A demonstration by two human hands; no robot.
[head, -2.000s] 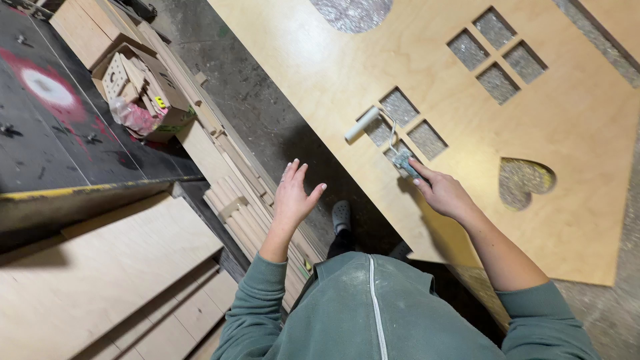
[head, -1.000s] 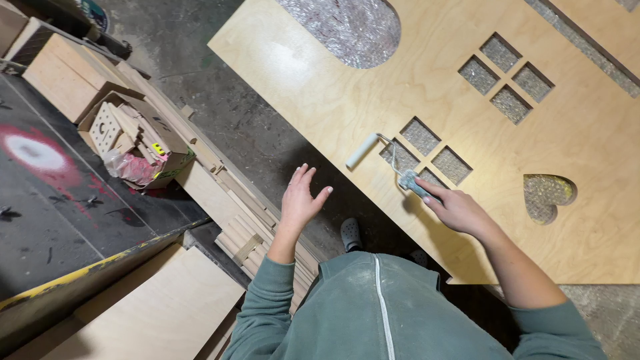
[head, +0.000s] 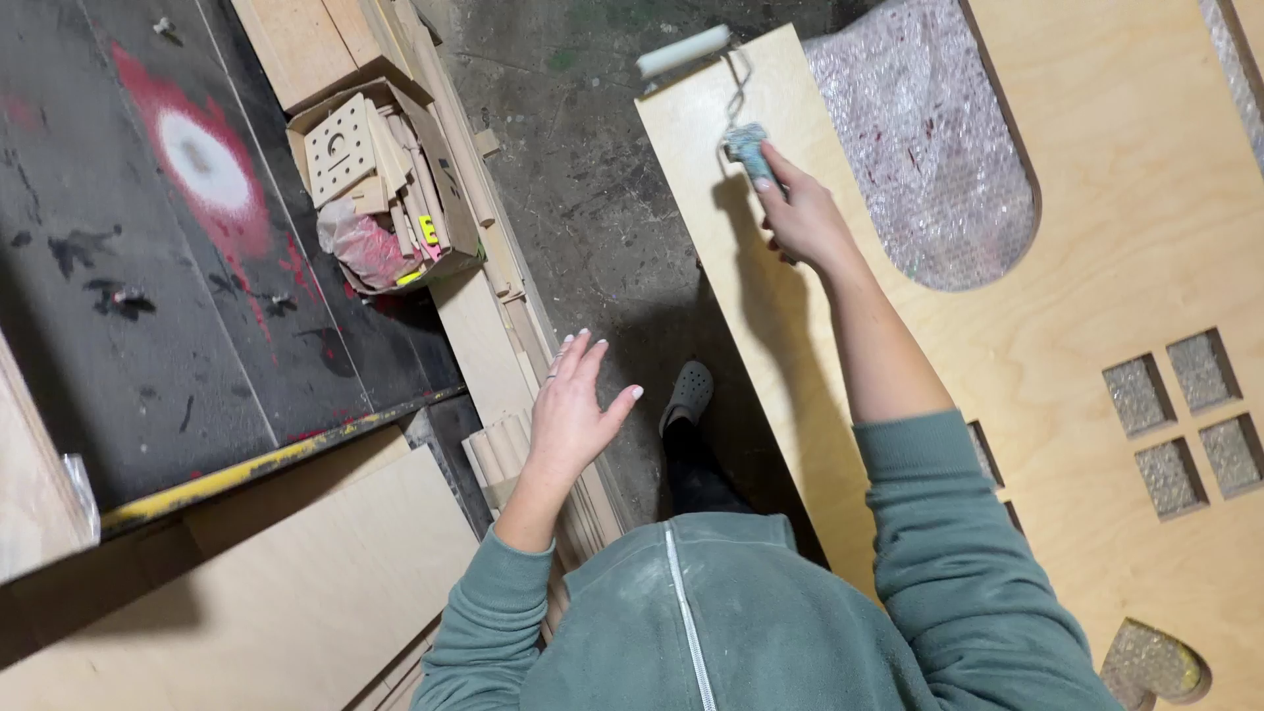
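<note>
My right hand (head: pixel 802 209) grips the blue, paint-crusted handle of a small paint roller (head: pixel 683 51). Its pale sleeve lies at the far left corner of a large plywood panel (head: pixel 1066 267), partly past the edge; whether it touches the wood I cannot tell. The panel has an arched cutout (head: pixel 933 148), four-pane window cutouts (head: pixel 1200 370) and a heart cutout (head: pixel 1150 662). Bubble wrap shows through the arch. My left hand (head: pixel 575 415) holds nothing, its fingers spread in the air left of the panel, above wooden strips.
A cardboard box (head: pixel 449 178) of wooden offcuts stands at the left beside stacked boards (head: pixel 296 44). Long wooden strips (head: pixel 509 257) run alongside the concrete floor (head: pixel 592 168). A black surface (head: pixel 89 296) with red and white paint and plywood sheets (head: pixel 326 573) lie further left.
My right hand has moved the roller from beside the lower window cutout to the panel's far corner. My left hand stays raised and empty. The view has shifted.
</note>
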